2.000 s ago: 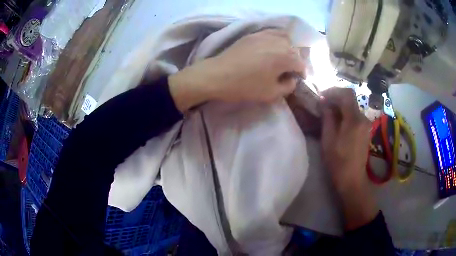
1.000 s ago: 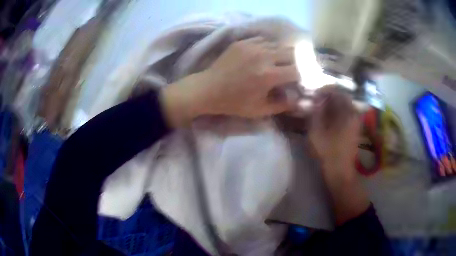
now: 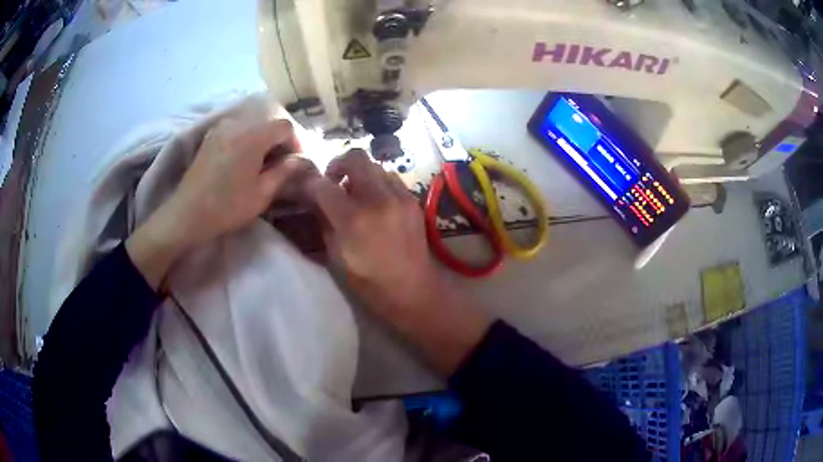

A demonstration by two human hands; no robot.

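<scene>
A pale pinkish-beige garment piece (image 3: 271,316) lies bunched on the table and hangs over its front edge. My left hand (image 3: 221,180) pinches the cloth at its upper right part, just left of the needle area. My right hand (image 3: 374,226) has its fingertips on the same fold of cloth, close to my left fingertips. The exact fold and the needle are hidden by fingers and lamp glare. The cream-white sewing machine (image 3: 487,50) with pink-purple lettering stands above and behind both hands.
Scissors with one red and one yellow handle loop (image 3: 515,236) lie right of my right hand. A dark handheld device with a blue-lit screen (image 3: 614,171) lies farther right. A yellow square (image 3: 723,287) is near the right table edge. Blue crates (image 3: 767,383) with scraps stand below.
The view has swung right, bringing the machine's lettering and the right crates into sight. Both hands remain together on the cloth near the needle area.
</scene>
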